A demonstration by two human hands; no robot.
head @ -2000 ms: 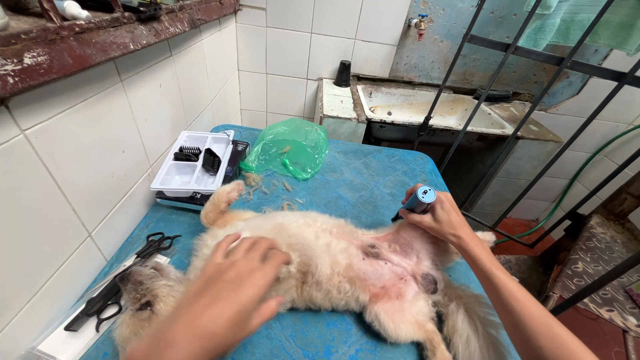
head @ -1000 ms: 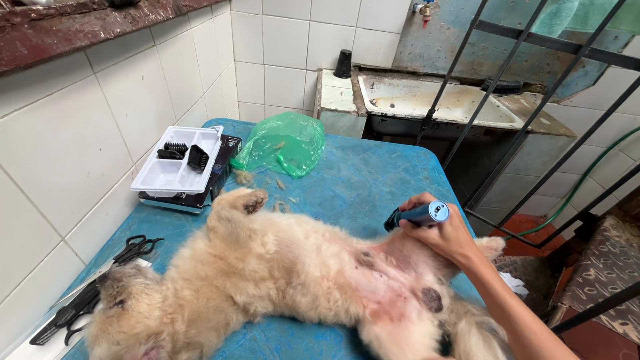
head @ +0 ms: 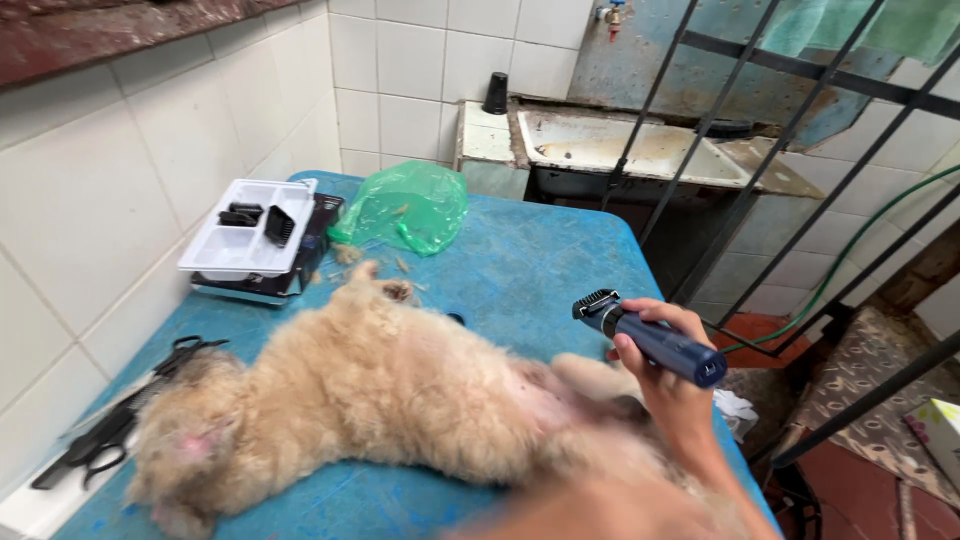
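A cream-coloured dog (head: 405, 390) lies stretched across the blue table (head: 525, 232), its head at the left. My right hand (head: 667, 352) holds a dark blue hair clipper (head: 652, 341) with a black comb guard, raised above the dog's hindquarters. My left hand (head: 600, 510) is a blur at the bottom edge, beside or over the dog's hind end; its fingers cannot be made out. Scissors (head: 187, 349) and a black comb (head: 146, 397) lie near the dog's head at the left.
A white plastic tray (head: 251, 244) with black guard combs rests on a dark box (head: 319, 240) by the tiled wall. Beside it lies a green plastic bag (head: 409, 206) near hair tufts. Black metal bars (head: 705, 127) stand at the right, before a stained sink (head: 622, 146).
The clipper has come up off the dog's belly in my right hand, its comb end now showing. My left hand, on the dog's chest two seconds ago, is now at the bottom edge near the hindquarters.
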